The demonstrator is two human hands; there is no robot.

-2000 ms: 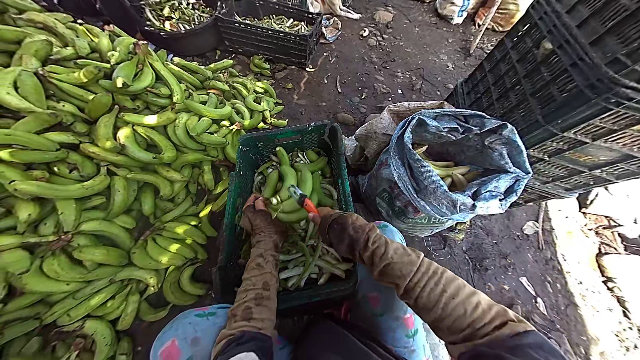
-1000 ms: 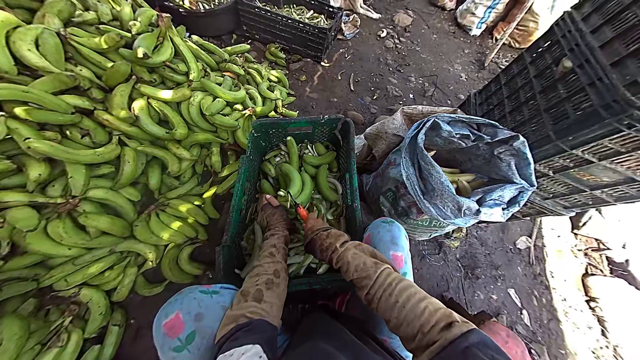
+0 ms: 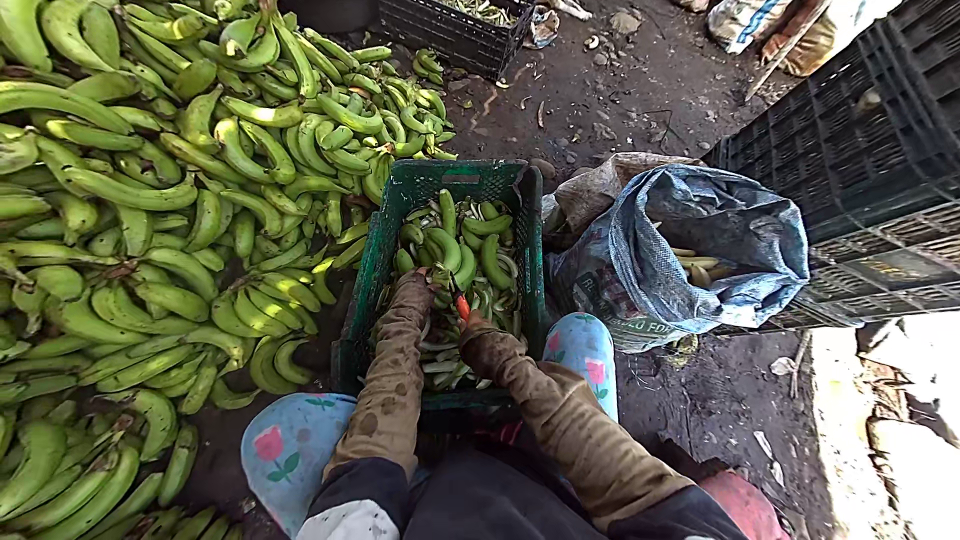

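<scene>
Over the green plastic crate (image 3: pixel 534 247) between my knees, my left hand (image 3: pixel 418 283) grips the stem end of a small cluster of green plantains (image 3: pixel 444 249). My right hand (image 3: pixel 480 327) is shut on the orange handle of a small knife (image 3: pixel 461 303), its dark blade pointing up towards the cluster's stem. Loose green plantains (image 3: pixel 493 264) and pale peels (image 3: pixel 442 366) lie in the crate around and below my hands. Long brown sleeves cover my forearms, and part of each hand is hidden from view.
A large heap of green plantains (image 3: pixel 150 300) spreads at the left. Right of the crate stands an open blue woven sack (image 3: pixel 637 255) holding peeled pieces (image 3: pixel 697 266). Stacked black crates (image 3: pixel 840 157) rise at the far right; another black crate (image 3: pixel 450 37) stands ahead.
The knife has shifted from over the plantains towards the near part of the crate since two seconds ago. Both hands stay close together over the crate.
</scene>
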